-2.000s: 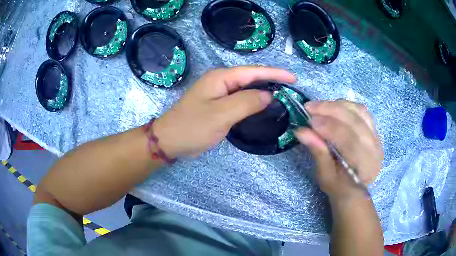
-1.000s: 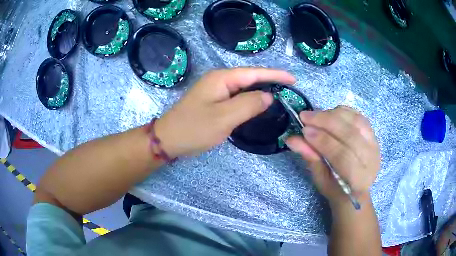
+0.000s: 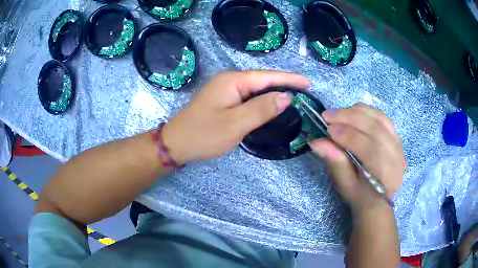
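Note:
A round black housing lies on the bubble wrap in front of me, with a green circuit board along its right side. My left hand grips the housing's upper rim, thumb on the inside near the board's upper end, and covers its upper left part. My right hand holds thin silver tweezers like a pen. The tips point at the upper part of the board beside my left thumb. My right fingertips hide part of the board; contact of the tips cannot be made out.
Several black housings with green boards lie at the upper left and top of the bubble wrap. A blue cap-like item, a clear plastic sheet and a dark narrow object are at the right. A green belt carries more units.
My right hand and the tweezers have shifted slightly right and up since one second ago, and the tweezers' back end has swung right and up. My left hand keeps its hold.

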